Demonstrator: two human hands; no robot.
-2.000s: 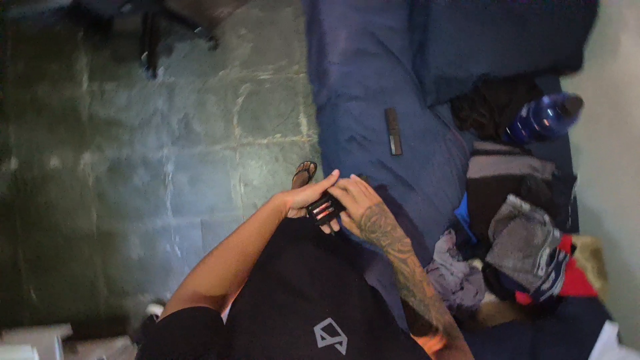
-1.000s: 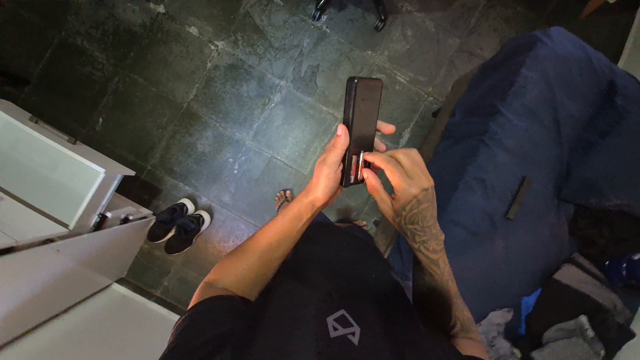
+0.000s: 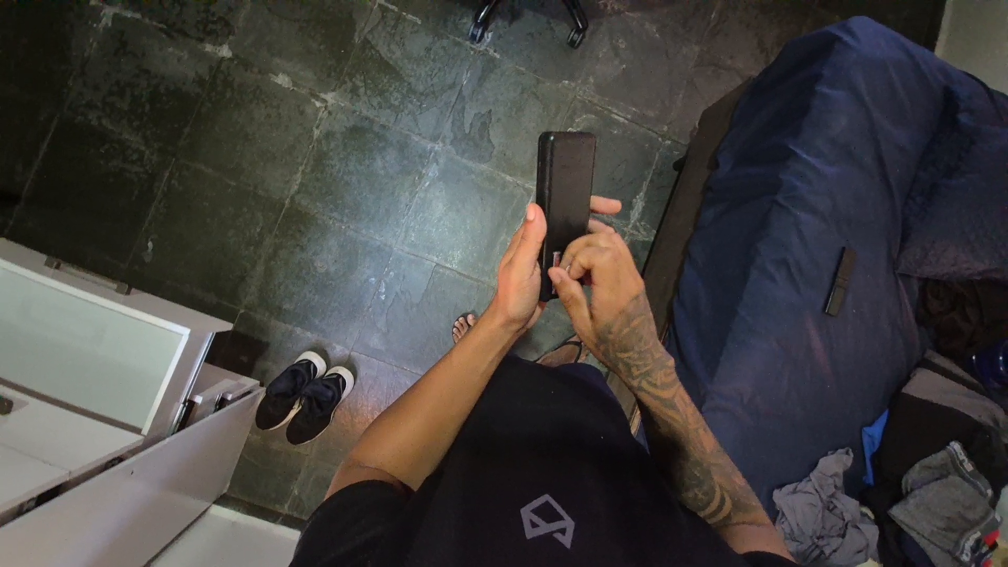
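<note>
A long black handheld device (image 3: 568, 185), seemingly a remote control, lies in my left hand (image 3: 521, 272), with the thumb along its left edge and fingers showing past its right edge. My right hand (image 3: 602, 276) is at the device's near end, thumb and bent fingers at the battery compartment. A small part of a battery (image 3: 556, 261) shows there beside the fingertips; the rest is hidden. Whether the right fingers pinch the battery cannot be told. A narrow black plastic piece (image 3: 841, 282) rests on the blue bedding to the right.
The bed with blue bedding (image 3: 764, 315) runs along the right, with crumpled clothes (image 3: 827, 504) near its lower corner. Black shoes (image 3: 315, 398) stand on the slate floor (image 3: 339, 213) beside open white drawers (image 3: 118, 480). Chair casters (image 3: 476, 31) are at the top.
The view has swung toward the floor and drawers since the first frame. Both hands stay at the device; my right fingers are now more curled over the battery end, hiding more of it than one second ago.
</note>
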